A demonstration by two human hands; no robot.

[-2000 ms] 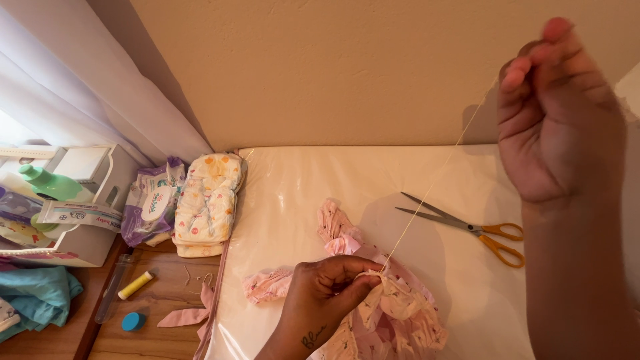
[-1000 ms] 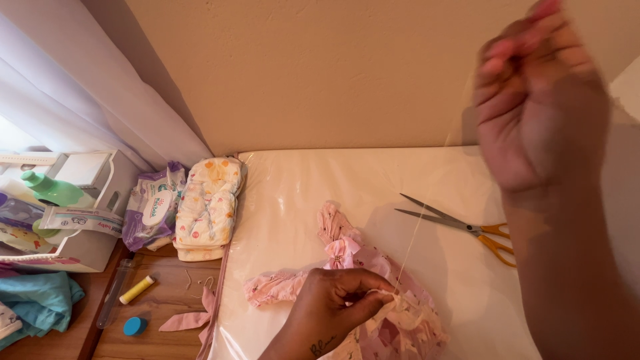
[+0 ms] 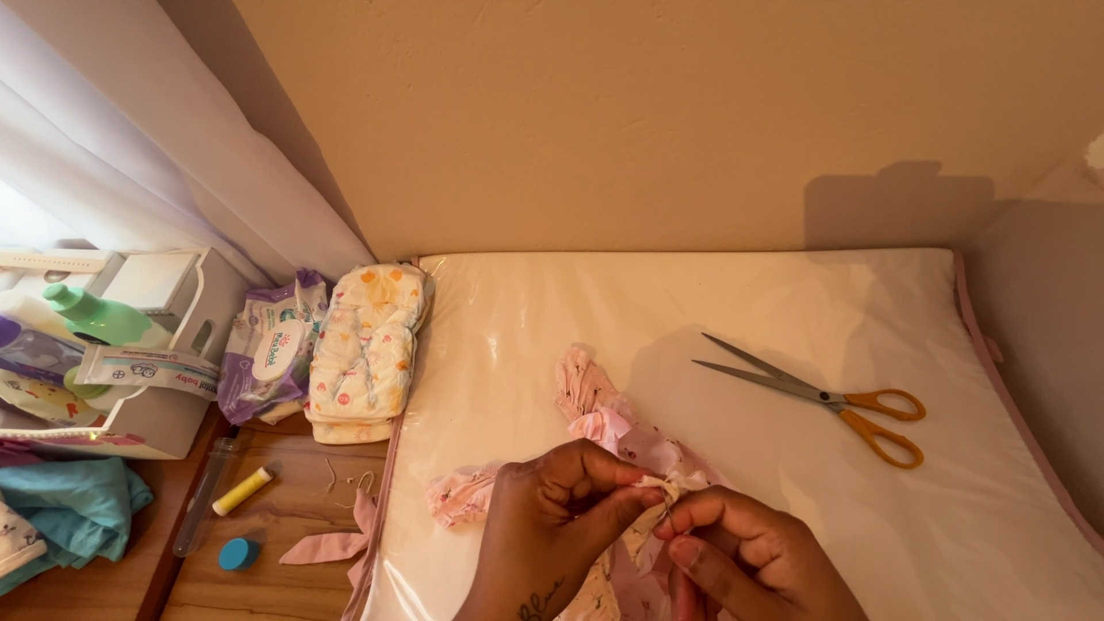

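A pink floral baby garment (image 3: 634, 435) with gathered fabric lies on a plastic-covered changing mat (image 3: 535, 302), its lower part beneath my hands. My left hand (image 3: 569, 509) pinches a pale edge of the garment between thumb and forefinger. Close against it, my right hand (image 3: 742, 543) holds what looks like a thin sewing needle (image 3: 668, 511) at that fabric edge. The thread can hardly be made out. Scissors with orange handles (image 3: 828, 398) lie on the mat to the right, blades apart and pointing left.
Left of the mat are folded diapers (image 3: 366, 345), a pack of wipes (image 3: 280, 345) and a white organizer (image 3: 185, 423) with bottles. On the wooden surface lie a yellow thread spool (image 3: 242, 492), a blue cap (image 3: 239, 554), a clear tube (image 3: 203, 496), a pink bow (image 3: 332, 547) and teal cloth (image 3: 82, 509).
My right hand has come down from high on the right, where thread stretched between it and the garment, to beside my left hand. My left hand still holds the garment.
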